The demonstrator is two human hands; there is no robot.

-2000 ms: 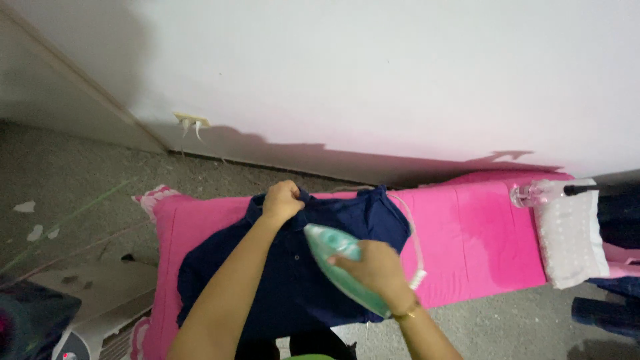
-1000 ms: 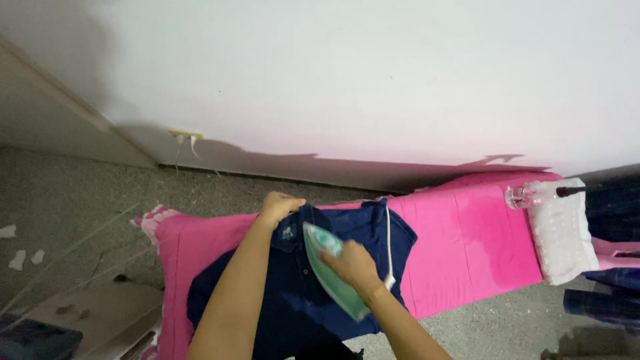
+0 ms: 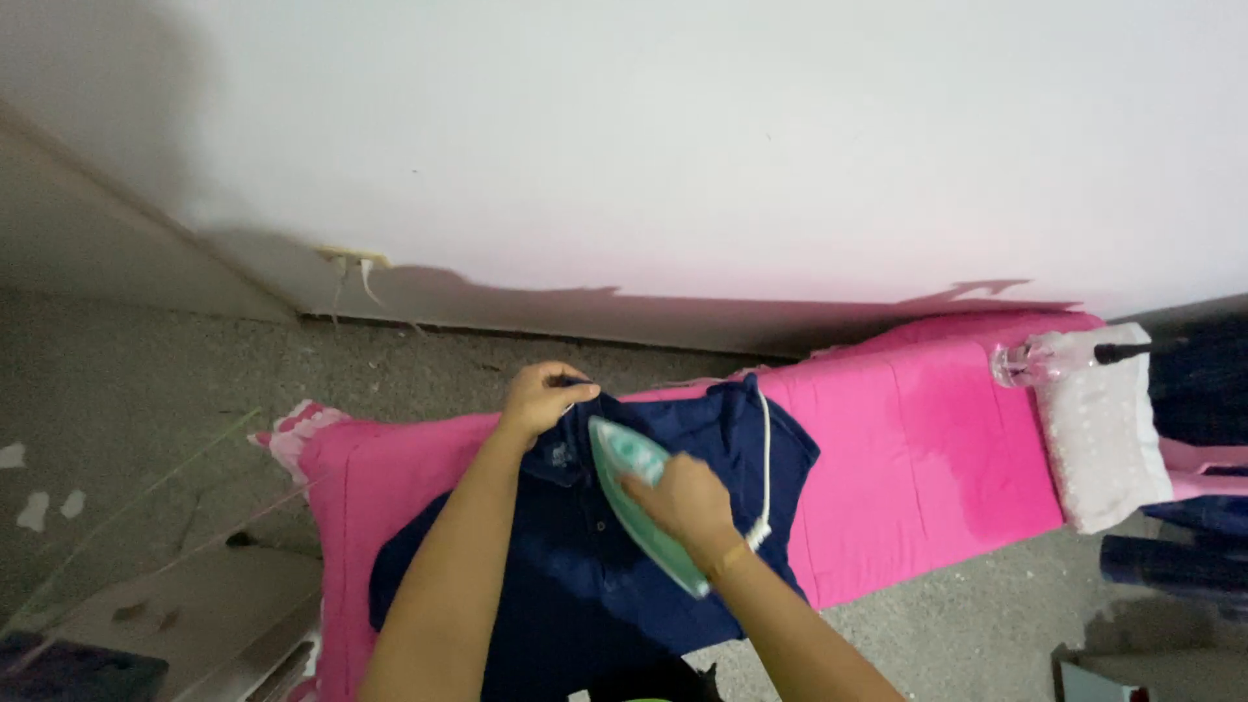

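A navy blue buttoned shirt (image 3: 556,585) lies spread on an ironing board with a pink cover (image 3: 877,468). My left hand (image 3: 541,398) pinches the shirt's collar edge at the far side of the board. My right hand (image 3: 687,502) grips a green clothes iron (image 3: 643,526), whose tip points up and left beside the shirt's button placket, close to the collar. From the iron's rear, a white cord (image 3: 766,448) runs over the shirt toward the wall side. The iron's soleplate is hidden against the cloth.
A clear bottle with a black nozzle (image 3: 1043,359) lies on a folded white cloth (image 3: 1102,439) at the board's right end. Behind the board is a white wall with a power outlet (image 3: 351,257) and plugs. Dark clothes (image 3: 1194,390) are at the far right.
Across the frames the iron stays in my right hand on the shirt near the placket. My left hand has shifted its hold at the collar, where a printed patch now shows.
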